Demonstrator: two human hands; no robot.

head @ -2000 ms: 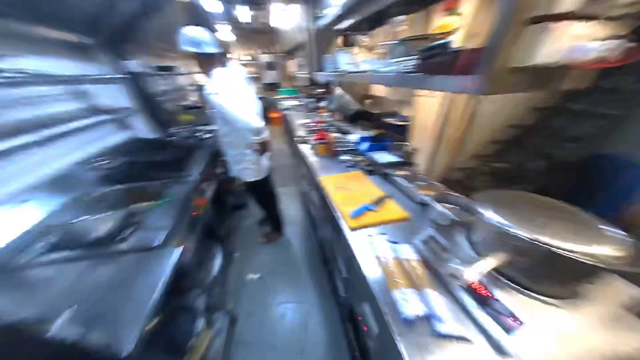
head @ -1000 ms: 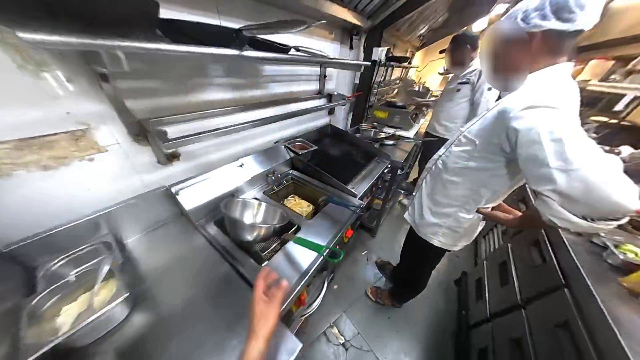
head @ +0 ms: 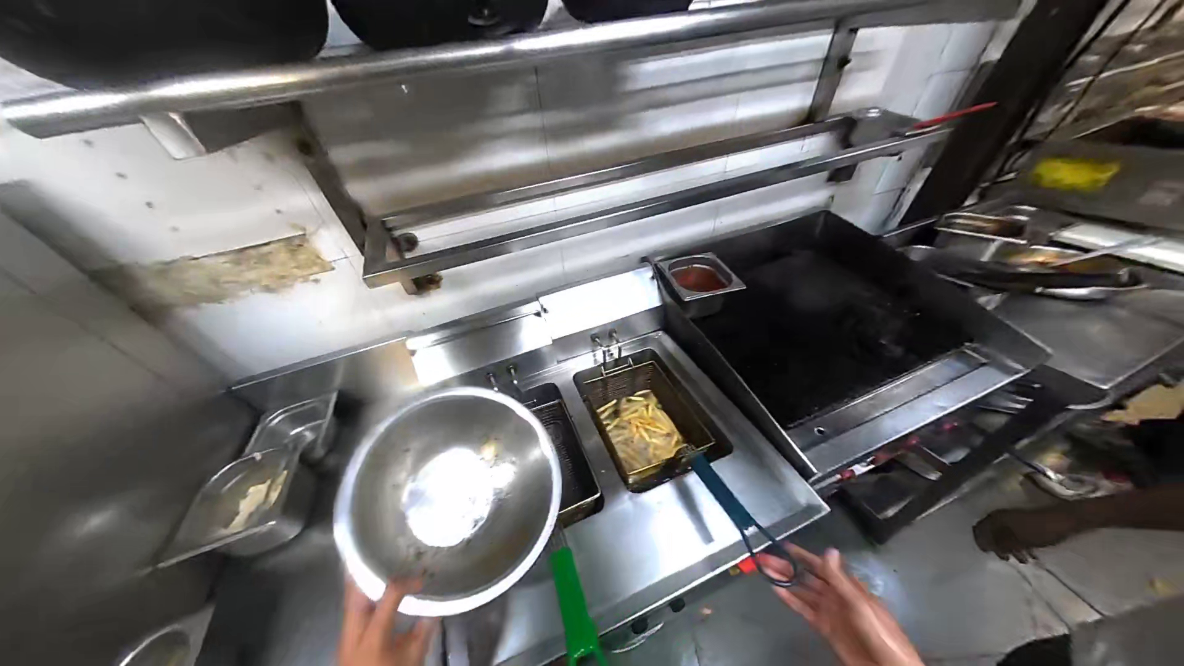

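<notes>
My left hand point(head: 384, 622) is at the near rim of a steel mixing bowl point(head: 370, 504), fingers on its edge; whether it grips is unclear. The bowl is tilted, its inside facing me. At the looped end of a dark-handled fryer basket point(head: 638, 481) is my right hand point(head: 828, 592), fingers partly spread, touching or very near the loop. French fries point(head: 640, 427) lie in that basket, in the right fryer well. Beside it, a second fryer basket point(head: 569, 453) with a green handle point(head: 575, 601) is partly behind the bowl.
A dark griddle point(head: 823, 305) adjoins the fryer, with a steel pan of red sauce point(head: 698, 277) at its corner. Steel containers point(head: 250, 499) stand at left. Wall racks point(head: 610, 199) run above. Another person's hand point(head: 1027, 532) shows at far right.
The view has turned from the aisle to the fryer. My left hand has come to the bowl, which was standing by the fries one second ago and is now nearer and tilted.
</notes>
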